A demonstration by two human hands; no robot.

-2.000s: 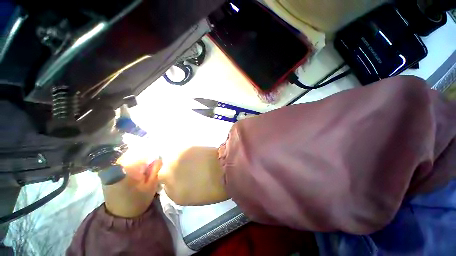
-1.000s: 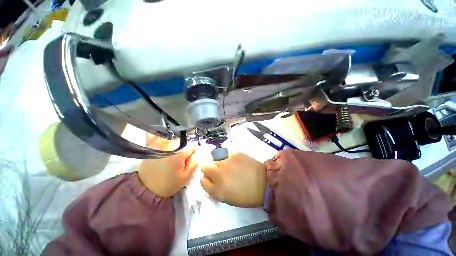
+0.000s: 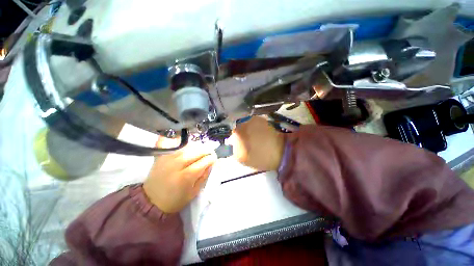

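Observation:
My left hand (image 3: 176,174) lies beside the needle area, its fingers on white fabric (image 3: 117,174) that spreads to the left. The fabric at the fingertips is overexposed, so the grip is hard to see. My right hand (image 3: 255,143) is right of the needle, its fingers behind the grey-blue knob-like piece (image 3: 224,151) and partly hidden. What it holds cannot be made out. The sewing machine head (image 3: 234,31), white with a blue stripe, reaches over both hands. The metal parts at the needle (image 3: 200,134) sit between the hands in bright glare.
A curved metal guard (image 3: 47,98) is at the left, with a pale yellow round thing (image 3: 49,156) behind it. Thread snips (image 3: 283,122) lie partly hidden behind my right hand. A phone (image 3: 332,114) and black device (image 3: 416,127) are farther right. A ruled strip (image 3: 265,236) edges the table.
The view first swung so the whole machine head shows. Since then my right hand has moved up behind the grey-blue piece, now covering part of the snips, and a dark line on the bed is uncovered.

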